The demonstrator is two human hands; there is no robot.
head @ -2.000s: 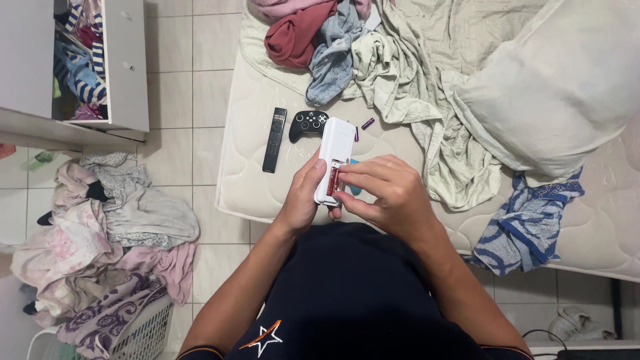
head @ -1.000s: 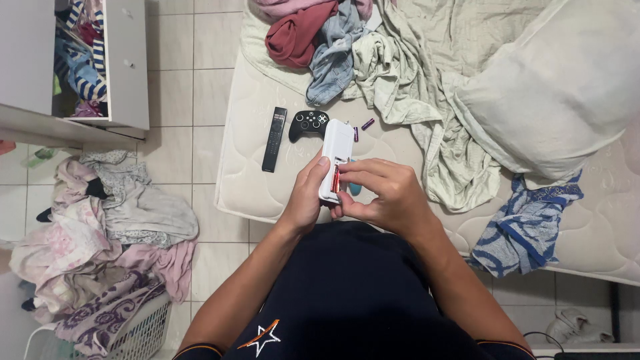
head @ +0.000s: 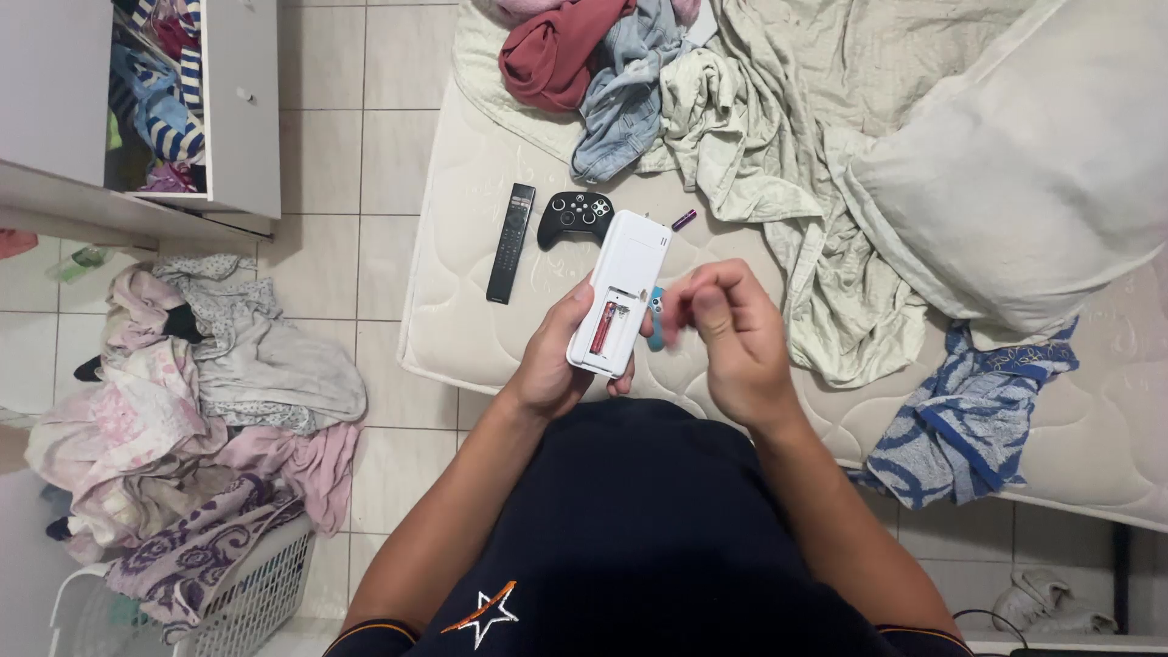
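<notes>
My left hand holds a white remote control, back side up and tilted, with its battery compartment uncovered. One red battery lies in the left side of the compartment; metal contacts show beside it. Just right of the remote is my right hand, fingers curled and blurred at the tips; whether something is between them I cannot tell. A purple battery lies on the mattress beyond the remote. A small blue object shows partly behind the remote.
On the mattress are a black remote, a black game controller, heaped clothes, a rumpled sheet, a pillow and a blue-white towel. Clothes and a laundry basket stand left, below an open drawer.
My right hand has moved off the battery compartment to the right, uncovering the view of the red battery. My left hand still holds the white remote.
</notes>
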